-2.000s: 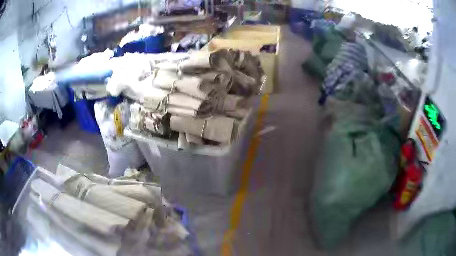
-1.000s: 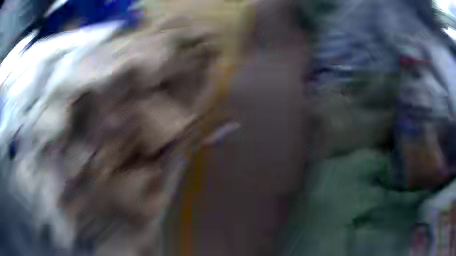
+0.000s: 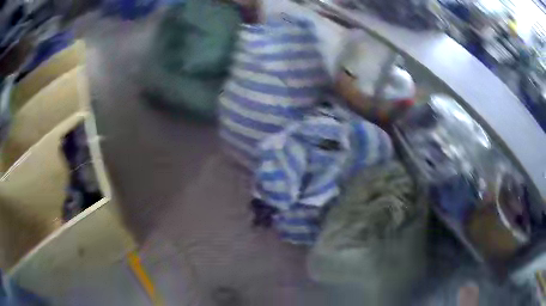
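Observation:
Neither of my hands can be made out with certainty; a small blurred pinkish patch at the bottom right edge is too unclear to name. Nearest in front are bulging woven sacks: a blue-white striped sack [image 3: 272, 83] stands upright, and a smaller striped sack [image 3: 299, 167] with a gathered top is against it. A grey-green sack [image 3: 371, 233] stands nearer, at the lower right, and a dark green sack [image 3: 194, 45] lies farther off. The picture is blurred.
A beige bin [image 3: 66, 239] with dark cloth [image 3: 81, 173] inside stands on the left. Grey floor [image 3: 179, 209] runs between it and the sacks, with a yellow line [image 3: 142, 276] near the bin. Clear plastic bags [image 3: 455, 128] lie at the right beside a long pale ledge [image 3: 473, 83].
The view has moved forward and turned right. The tan bundles have left the picture, the beige bin is now near on the left, and the striped sacks are central.

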